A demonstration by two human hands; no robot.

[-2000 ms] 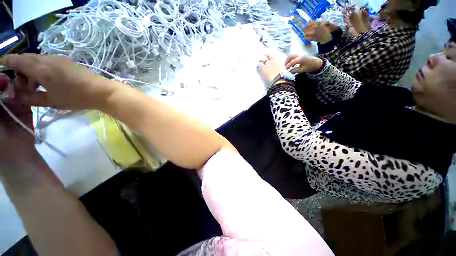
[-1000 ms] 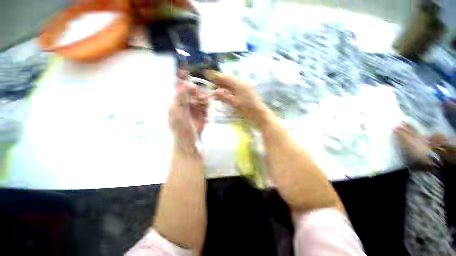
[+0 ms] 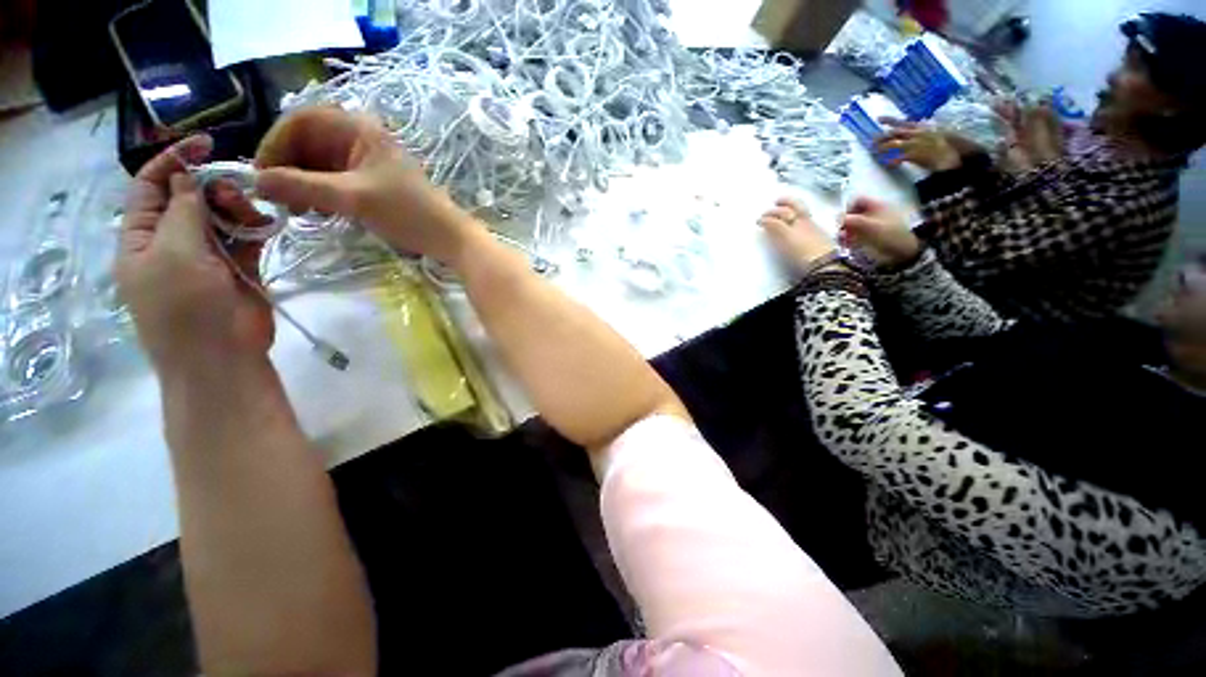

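A white USB cable [image 3: 243,228], wound into a small ring, is held between my two hands above the table at the upper left. One loose end hangs down with a USB-A plug [image 3: 331,355] at its tip. My left hand [image 3: 199,251] grips the left side of the ring with thumb and fingers. My right hand [image 3: 347,179] pinches the ring's upper right side. The other plug end is hidden by the fingers.
A large white cable pile [image 3: 529,99] lies beyond my hands. Clear plastic trays [image 3: 42,311] lie at left. A smartphone [image 3: 172,60] rests on a black box beside a white paper sheet [image 3: 284,29]. A yellow strip [image 3: 430,347] is by my right forearm. Two people work at right.
The view swung left, then back right. Both hands stay together on the cable; the ring and hanging plug now show clearly.
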